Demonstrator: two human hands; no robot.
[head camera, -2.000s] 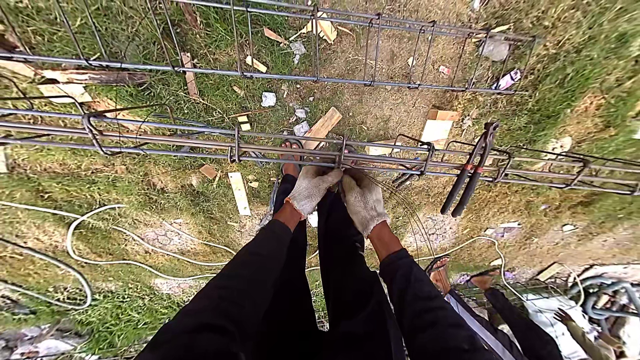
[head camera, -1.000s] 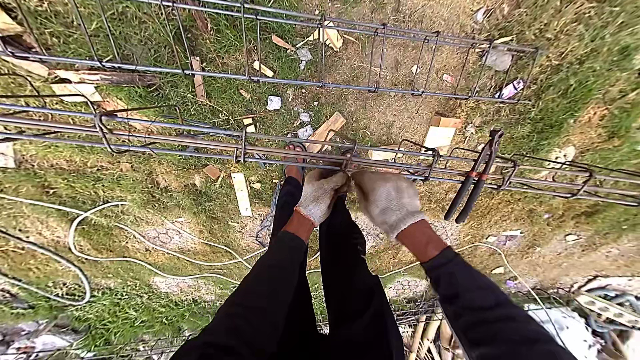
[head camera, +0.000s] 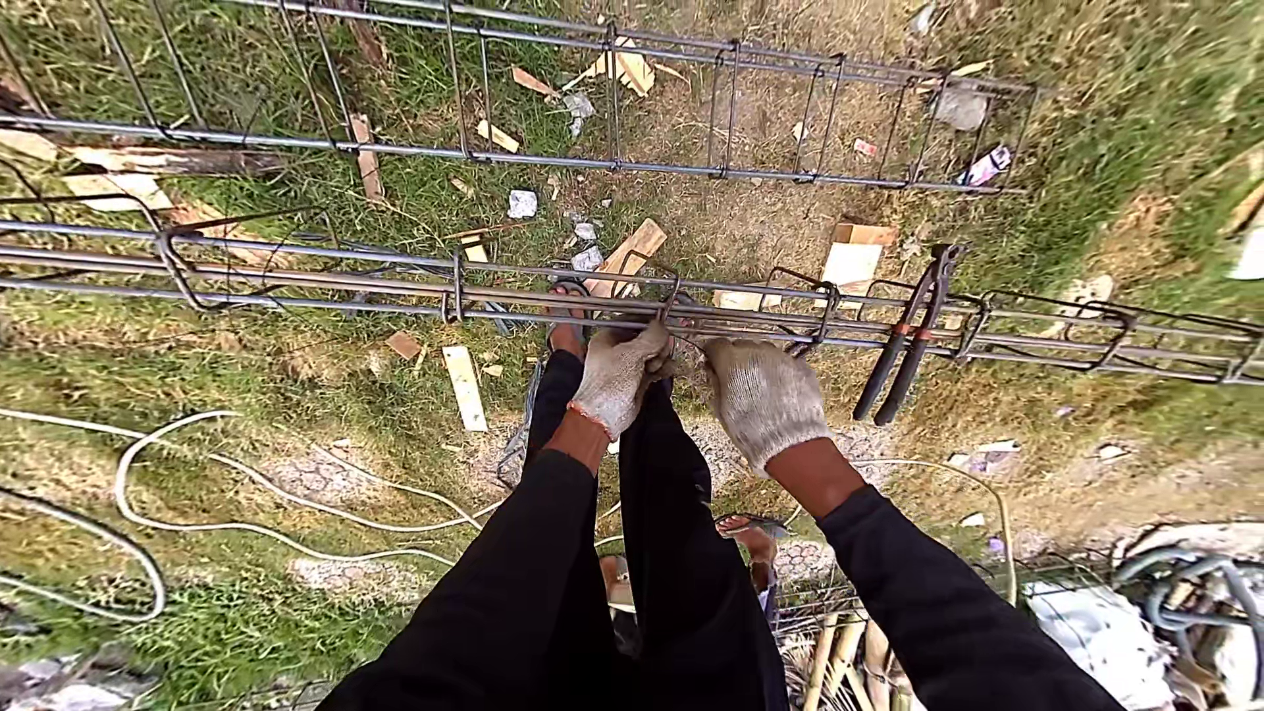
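Note:
Both hands wear pale knitted work gloves below a bundle of long steel rebars (head camera: 375, 281) fitted with bent wire stirrups. My left hand (head camera: 622, 375) has its fingers closed against the lowest bar, beside a stirrup (head camera: 671, 296). Just to its right, my right hand (head camera: 767, 400) is curled, back of the glove up; a thin wire seems to run from its fingers toward the left hand. What lies inside each grip is mostly hidden. Long-handled cutters or pincers (head camera: 908, 336) with dark grips hang over the bars on the right.
A second rebar cage (head camera: 612, 163) lies beyond the bundle. Wood offcuts (head camera: 464, 387) and stones (head camera: 522, 204) dot the grass. A pale hose or cable (head camera: 247, 526) loops at the left. Behind my legs is another person's foot (head camera: 755, 543). A bluish coiled hose (head camera: 1175, 592) lies lower right.
My right hand swung out to the right of my left one a second ago and remains apart from it, now slightly lower. My left hand stays near the same stirrup.

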